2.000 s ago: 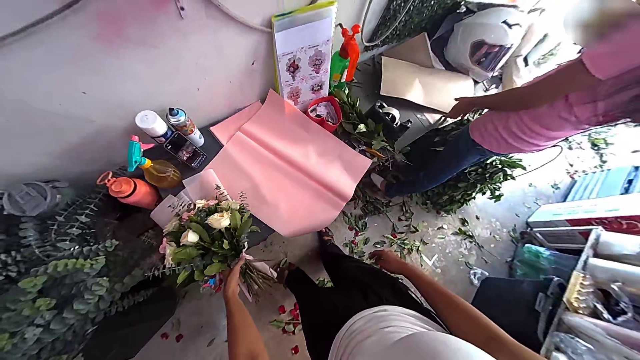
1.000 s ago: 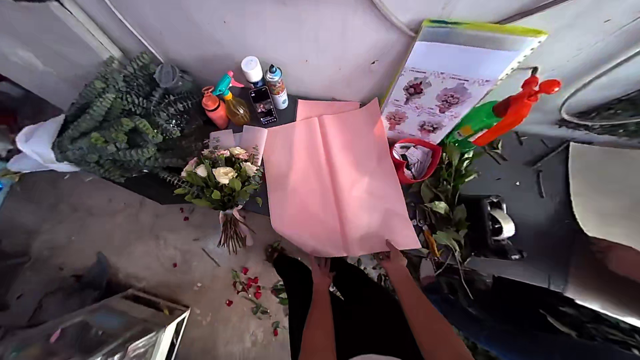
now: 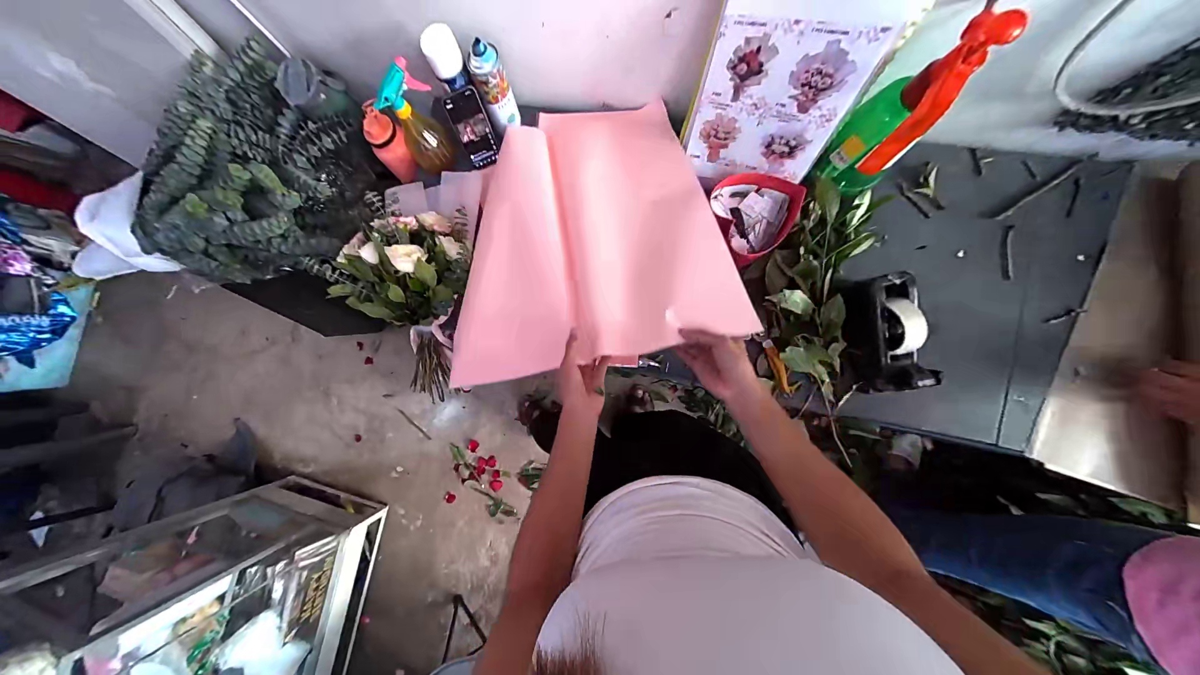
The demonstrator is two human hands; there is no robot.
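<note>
A large sheet of pink wrapping paper [image 3: 637, 225] lies in front of me with a fold running down it. At its near edge my left hand [image 3: 583, 375] pinches the paper beside the fold. My right hand [image 3: 717, 361] grips the same edge nearer the right corner. To the left of the paper rests a bouquet of cream and pale pink roses [image 3: 406, 258], its tied stems pointing toward me. Pale sheets [image 3: 436, 195] lie behind the bouquet, partly covered.
Spray bottles, cans and a phone [image 3: 471, 127] stand behind. Eucalyptus [image 3: 253, 178] fills the left. Right are a red container [image 3: 792, 192], a green bottle [image 3: 867, 131], leafy stems and a tape dispenser [image 3: 895, 333]. A co-worker's hand [image 3: 1172, 389] is at brown paper. A glass case [image 3: 319, 562] stands lower left.
My left hand has left the bouquet, which it held two seconds ago, and now holds the pink paper. My right hand has come onto the paper too. The paper has become more folded. The view has swung.
</note>
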